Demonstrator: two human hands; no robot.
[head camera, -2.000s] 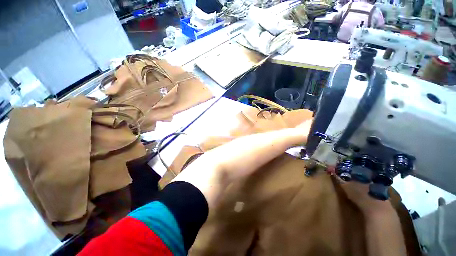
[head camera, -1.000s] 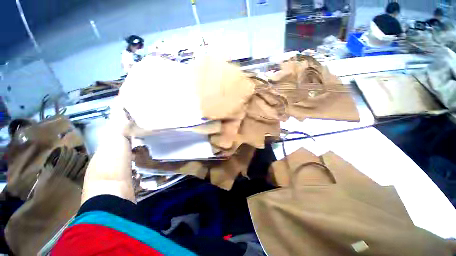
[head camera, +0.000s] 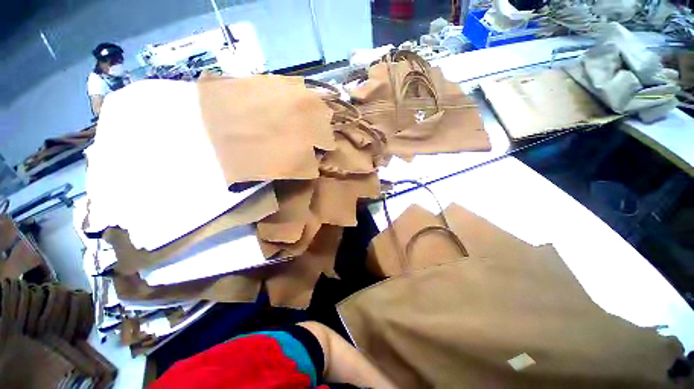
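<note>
A brown bag panel (head camera: 449, 319) lies on the white table in front of me, with a small pale label (head camera: 521, 362) on its face and thin brown handles (head camera: 403, 228) looping up at its back edge. My left forearm, in a red and teal sleeve with a black cuff, reaches along the panel's near left side. My left hand is cut off by the bottom edge. My right hand is out of the picture. A stack of panels (head camera: 266, 140), brown with white backing (head camera: 148, 163), stands at the left.
Bag pieces with handles (head camera: 464, 125) lie behind the stack. A flat pale board (head camera: 536, 102) and a whitish cloth bundle (head camera: 628, 72) are at the back right. Folded brown pieces (head camera: 38, 327) lie at the lower left. A person (head camera: 106, 72) is at the far left.
The view swung left from the sewing machine, then partly back right. My left hand was at the stack a second ago; my arm is now down beside the front panel, and the stack's top sheets lie flatter.
</note>
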